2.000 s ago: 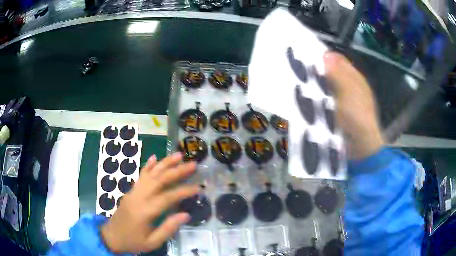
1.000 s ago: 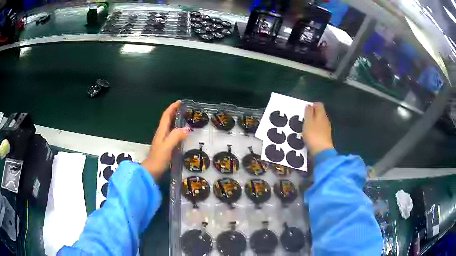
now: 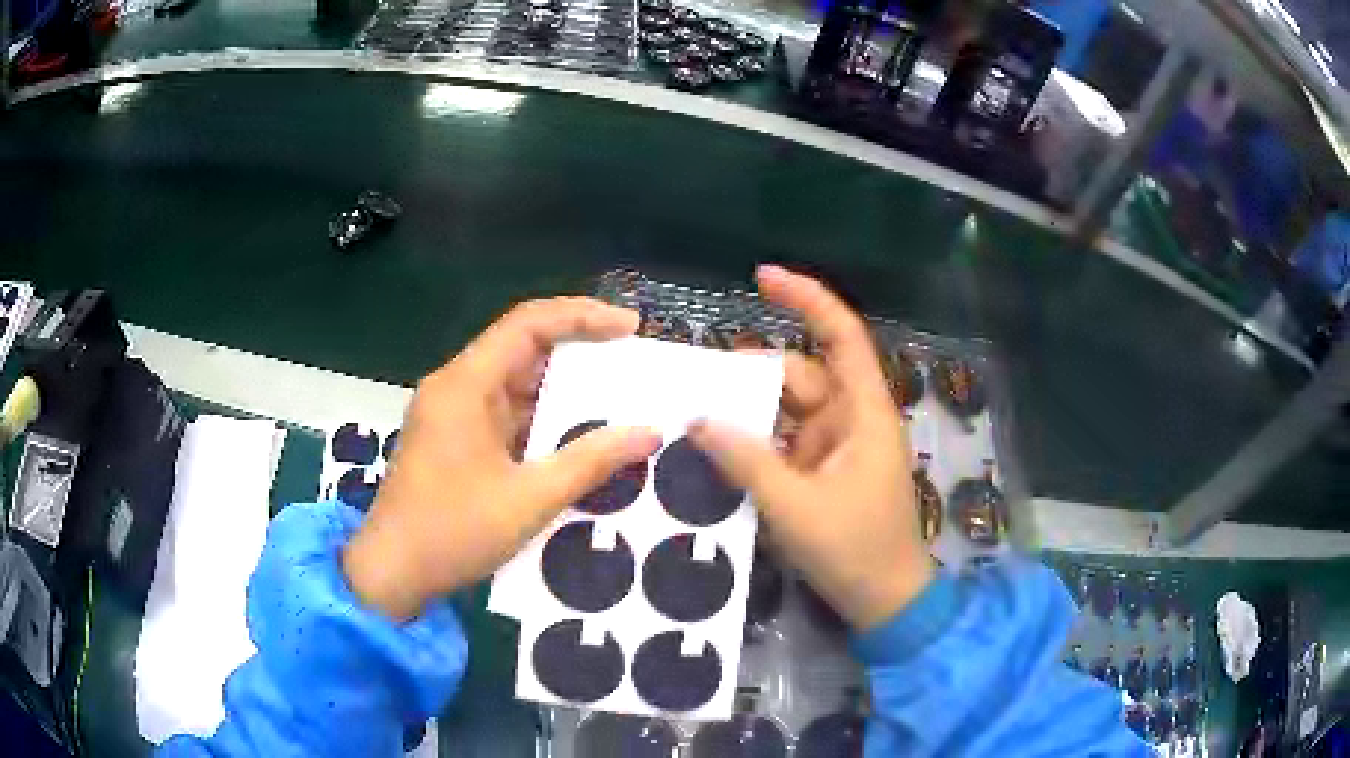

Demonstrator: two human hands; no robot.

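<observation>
A white release liner sheet (image 3: 637,393) is held up over the clear blister tray (image 3: 955,437). It has several notched black adhesive discs (image 3: 689,575) in two columns and a blank top. My left hand (image 3: 481,459) grips its left side, thumb on the upper left disc. My right hand (image 3: 837,474) holds its right side, thumb tip at the edge of the upper right disc, index finger raised. Another white edge shows behind the sheet at lower left. Round display modules (image 3: 979,508) show at the tray's right; the sheet and hands hide much of the tray.
Left of the tray lie a spare sticker sheet (image 3: 356,443) and a plain white strip (image 3: 207,578). A small dark part (image 3: 364,219) lies on the green surface beyond. At the right are another filled tray (image 3: 1133,637) and a crumpled white tissue (image 3: 1238,637).
My left hand has left the tray's edge and taken hold of the sheet. My right hand has brought the sheet left and nearer to me. The view has shifted.
</observation>
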